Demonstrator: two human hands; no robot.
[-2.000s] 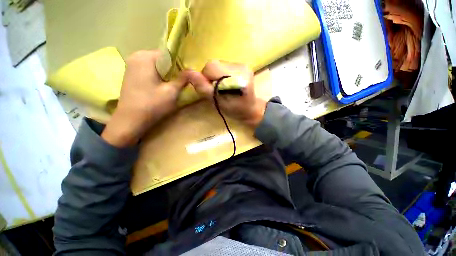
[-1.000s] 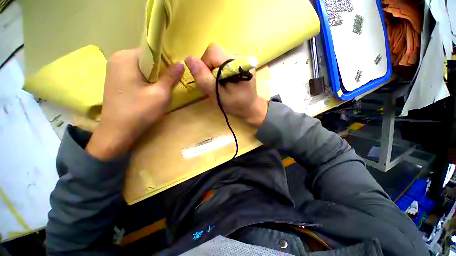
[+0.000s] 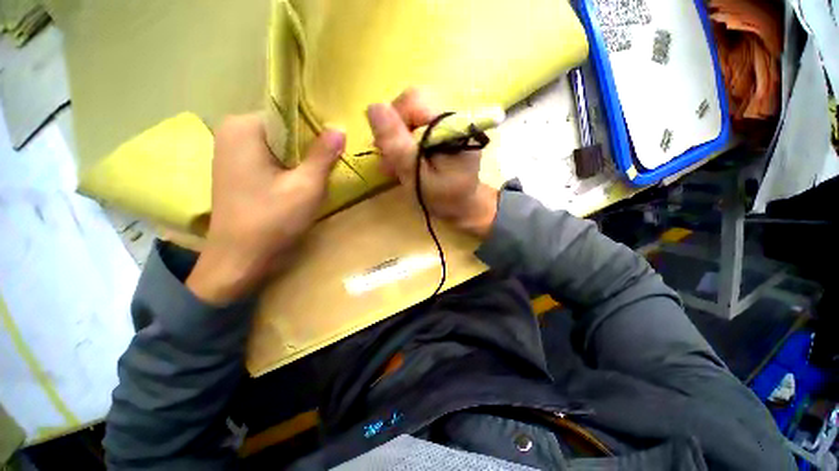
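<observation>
A large yellow-olive leather panel [image 3: 442, 55] lies over the tan work board [image 3: 322, 317], its near edge folded. My left hand [image 3: 267, 198] grips a doubled, upright fold of the panel, thumb along the seam. My right hand [image 3: 437, 170] is closed around a finger-length tool with a pale rounded end [image 3: 492, 118]. A black cord [image 3: 429, 216] is knotted around the tool and hangs to the board's edge. A thin dark tip shows between the hands at the seam.
A blue-rimmed tray [image 3: 621, 138] with small grey parts lies to the right. A hammer-like tool with a dark head [image 3: 588, 162] lies beside it. Orange pieces [image 3: 743, 64] and white-grey sheets [image 3: 793, 120] are beyond. White-covered table [image 3: 55, 276] at left.
Since two seconds ago, my hands have moved apart at the seam, and the tool's tip and knotted cord show more. In the last second the hands have shifted slightly right in view.
</observation>
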